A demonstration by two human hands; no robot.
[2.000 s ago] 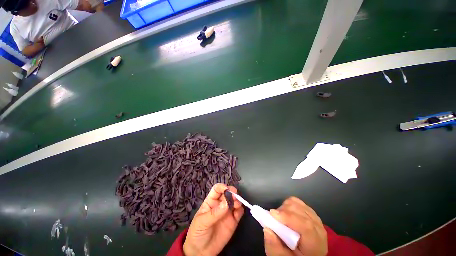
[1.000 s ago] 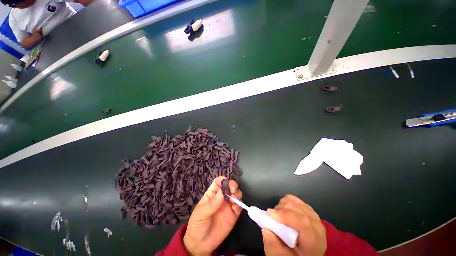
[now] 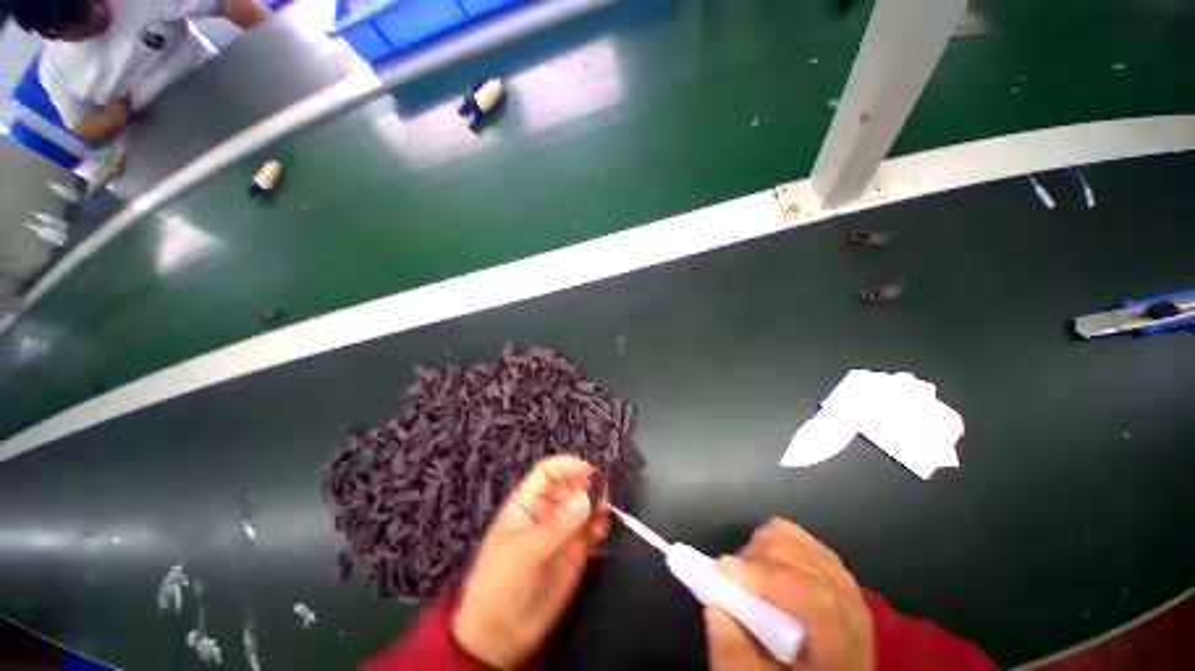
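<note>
My left hand [image 3: 535,557] holds a small dark part [image 3: 598,492] upright between thumb and fingers, at the right edge of the pile. My right hand [image 3: 793,596] grips a white glue bottle [image 3: 734,600]. The bottle's thin pale tip points up and left, at the lower end of the dark part; whether it touches cannot be told. A heap of dark brown parts [image 3: 452,459] lies left of my hands, partly behind my left hand.
White paper scraps [image 3: 898,417] lie right of the heap. A blue and silver cutter [image 3: 1140,316] is at far right. Two dark pieces lie near the white upright [image 3: 878,112]. Beyond the rail [image 3: 524,278], a green belt carries two-tone pieces. A person sits at upper left.
The tip has moved from the part's upper end to its lower end. My left hand has turned and its fingers have closed more around the part. The two-tone pieces have shifted left.
</note>
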